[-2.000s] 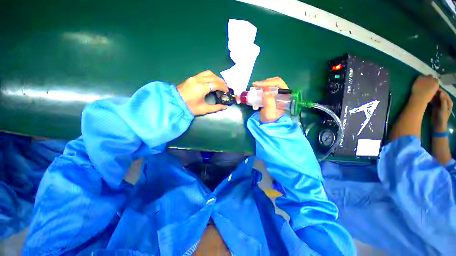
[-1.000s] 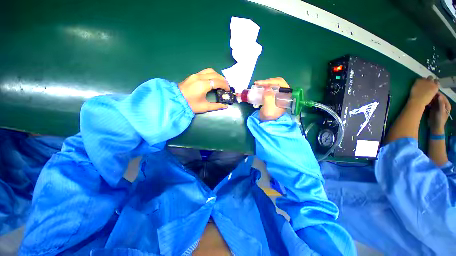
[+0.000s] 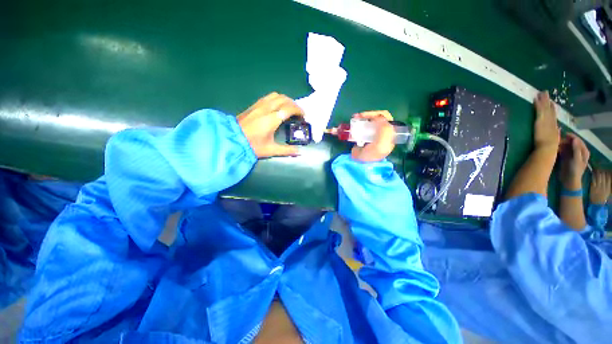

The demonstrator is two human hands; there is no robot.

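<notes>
My left hand (image 3: 270, 124), bare, holds a small black workpiece (image 3: 297, 132) between thumb and fingers over the green bench. My right hand (image 3: 376, 136), bare, is closed around a clear dispensing syringe (image 3: 361, 131) with a red front end. The syringe lies level and its needle points left at the workpiece, with a small gap between them. A green fitting at its rear joins a clear air hose (image 3: 448, 152). White wiping paper (image 3: 325, 74) lies just beyond my hands, its lower end between the workpiece and the needle tip in view.
A black glue dispenser controller (image 3: 473, 148) with a red lit display stands right of my right hand. A white rail (image 3: 439, 46) runs along the far side of the green bench (image 3: 168, 67). At the right, another person's hands (image 3: 547, 124) and blue sleeves are near the rail.
The syringe has drawn back to the right, away from the workpiece, which has turned in my left hand. The whole view has shifted slightly. At the right, the other person's near hand has opened out and reached farther forward.
</notes>
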